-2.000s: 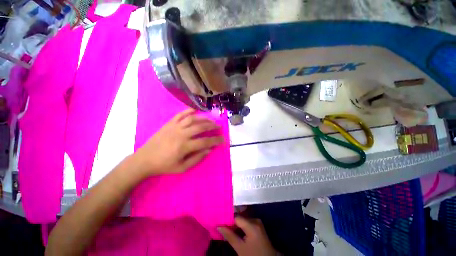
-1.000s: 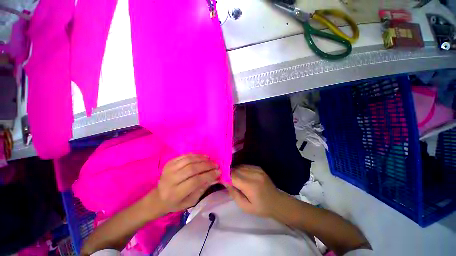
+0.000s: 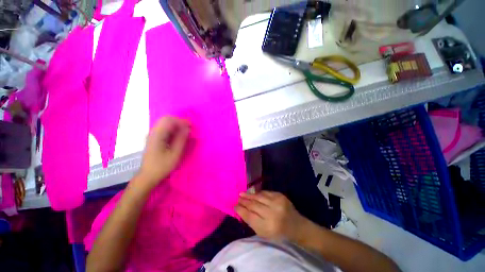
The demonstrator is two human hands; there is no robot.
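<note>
A bright pink fabric panel [image 3: 199, 101] runs from under the needle area of the sewing machine [image 3: 205, 24] down over the table's front edge. My right hand [image 3: 266, 212] pinches the panel's lower right corner below the table edge. My left hand [image 3: 166, 146] is over the panel's left part, slightly blurred, its fingers curled; whether it holds cloth cannot be told. The needle and presser foot are small and blurred at the panel's top right edge.
More pink panels [image 3: 66, 117] lie on the left. Scissors [image 3: 329, 77], a black rectangular object [image 3: 284, 32] and a dark red and gold packet [image 3: 408, 68] lie on the right. A blue basket [image 3: 396, 175] stands below right. A crumpled pink heap [image 3: 154, 228] is at lap level.
My left hand has left the panel's lower edge and moved up and left. My right hand stays at the lower corner. The view has shifted, showing more of the machine than one second ago.
</note>
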